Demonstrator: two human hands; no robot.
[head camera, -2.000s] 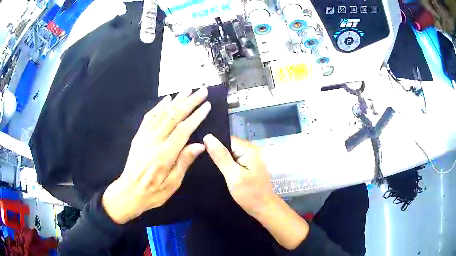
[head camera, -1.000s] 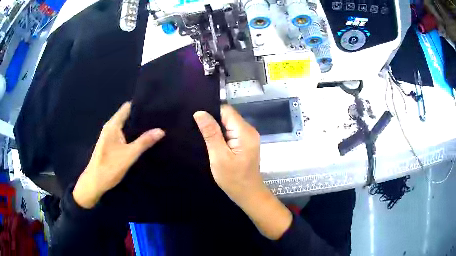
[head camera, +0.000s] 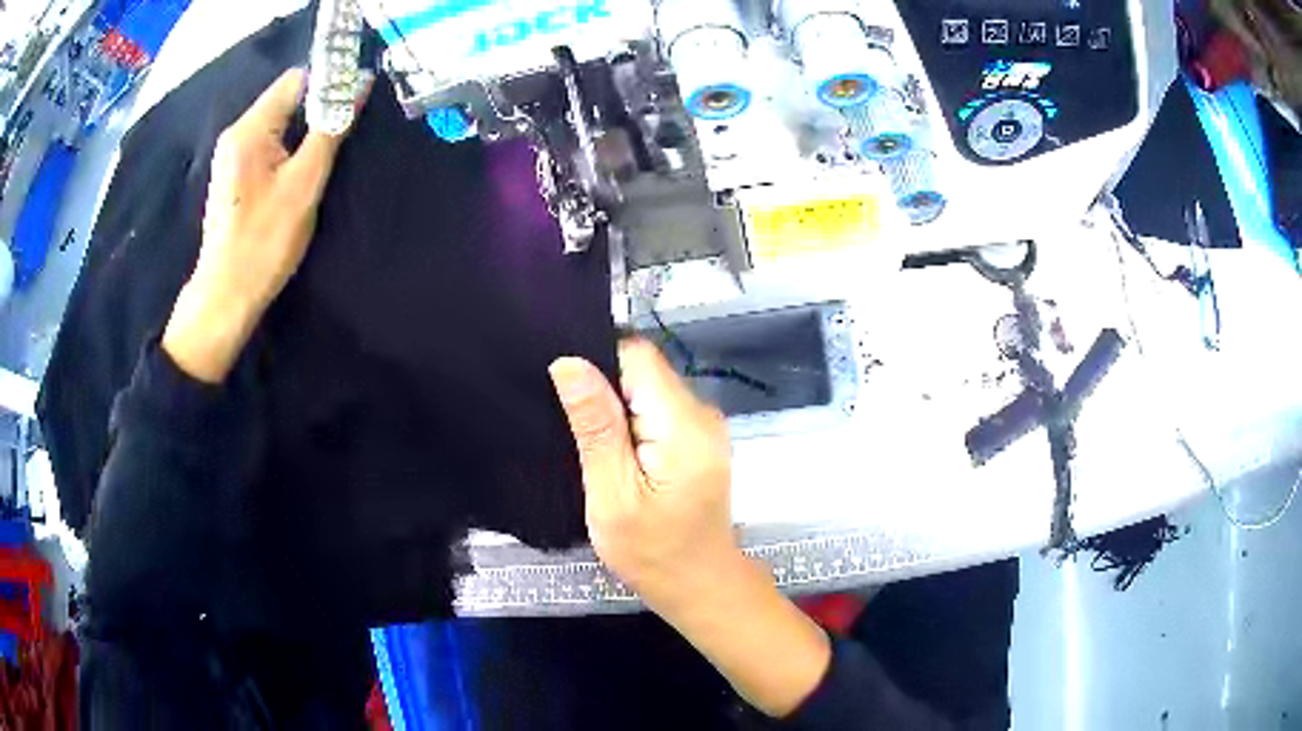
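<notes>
A black garment panel (head camera: 443, 343) lies flat on the white table with its right edge running up to the presser foot and needle area (head camera: 578, 214) of the white overlock machine (head camera: 785, 129). My right hand (head camera: 657, 471) pinches the panel's right edge between thumb and fingers, just below the needle area. My left hand (head camera: 250, 214) lies at the upper left on black cloth, fingertips by a white perforated bar (head camera: 336, 64). Whether it grips the cloth does not show. A thin dark trimming hangs over the grey scrap opening (head camera: 771, 364).
A ruler tape (head camera: 685, 574) runs along the table's front edge. Dark narrow strips (head camera: 1057, 407) lie crossed at the right. Blue thread snips (head camera: 1207, 293) lie farther right. A dark control panel (head camera: 1021, 72) is at upper right. Blue plastic (head camera: 429, 678) shows below the table.
The panel has moved up past the needle area, and its lower edge now uncovers the ruler tape. My left hand has moved up and left. A dark trimming has appeared over the scrap opening.
</notes>
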